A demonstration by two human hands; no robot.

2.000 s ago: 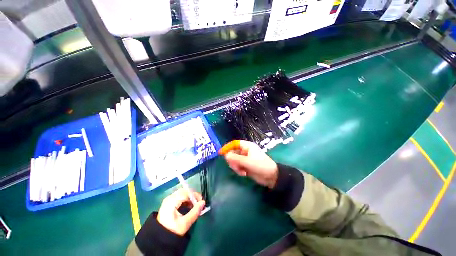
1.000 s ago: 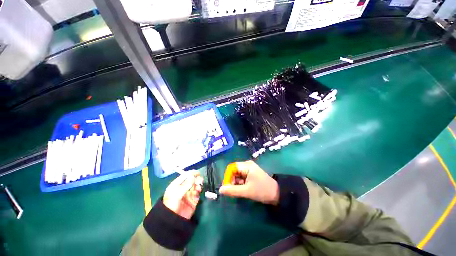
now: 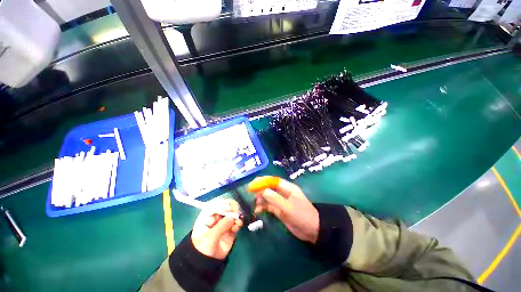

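Observation:
My left hand [image 3: 218,229] is closed on a long white strip [image 3: 189,199], which sticks out up and to the left from the fingers. My right hand [image 3: 288,208] is just to its right, with an orange piece [image 3: 264,183] at its index finger; whether this is a tool or a finger cover I cannot tell. A few black wires [image 3: 247,204] run between the hands, with a white connector housing [image 3: 255,226] at their lower end. My fingers hide the ends of the wires near the strip.
A blue tray with small white pieces [image 3: 264,161] lies beyond my hands. Another blue tray [image 3: 130,162] at left holds long white strips. A wire pile [image 3: 311,134] with white ends lies at right. A metal post [image 3: 165,68] slants down behind the trays. A thin rod [image 3: 13,227] lies far left.
Compared with two seconds ago, the view has shifted. Since one second ago, the strip shows longer above my left hand, the housing is slightly further right, and the orange piece has turned from upright to level.

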